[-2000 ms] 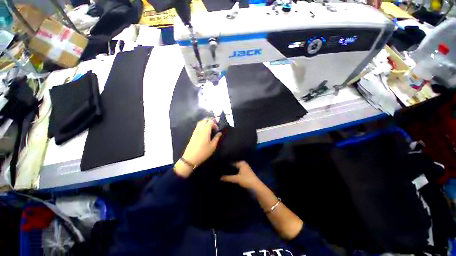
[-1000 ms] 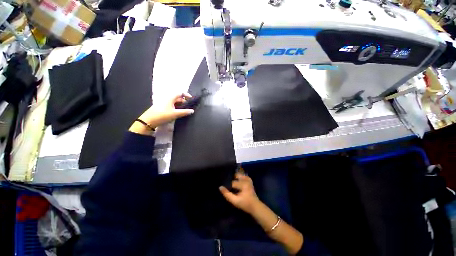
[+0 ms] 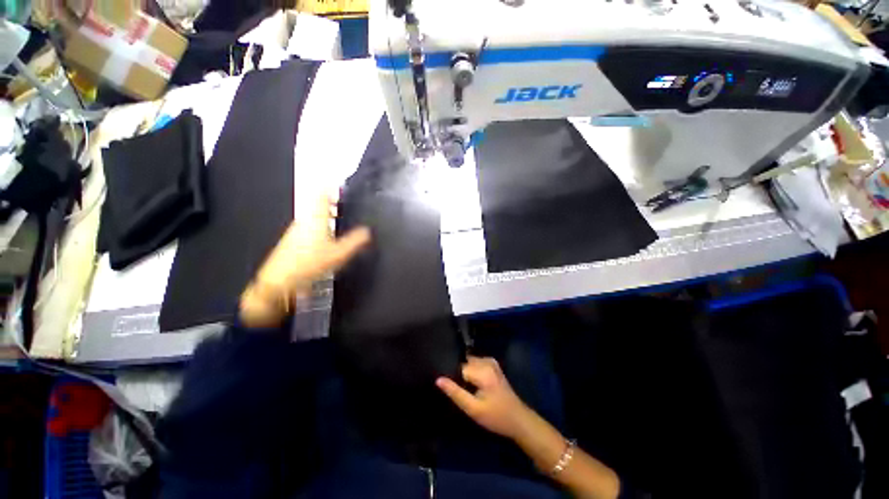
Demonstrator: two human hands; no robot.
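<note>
The black cut panel being sewn lies left of and under the needle area of the white JACK sewing machine and hangs over the table's front edge. The presser foot is washed out by the bright light. My left hand is slightly blurred, with thumb and fingers apart, at the panel's left edge; the thumb reaches over the cloth. My right hand pinches the panel's right edge between thumb and fingers, below the table edge.
The left panel pile and a folded black fabric stack lie at left. The right panel pile is under the machine arm, with small dark snips to its right. A blue crate stands below left.
The cloth first bunched at the needle now lies flat, extending to the lap. My left hand moved left, let go of the cloth and opened. My right hand moved slightly down and right.
</note>
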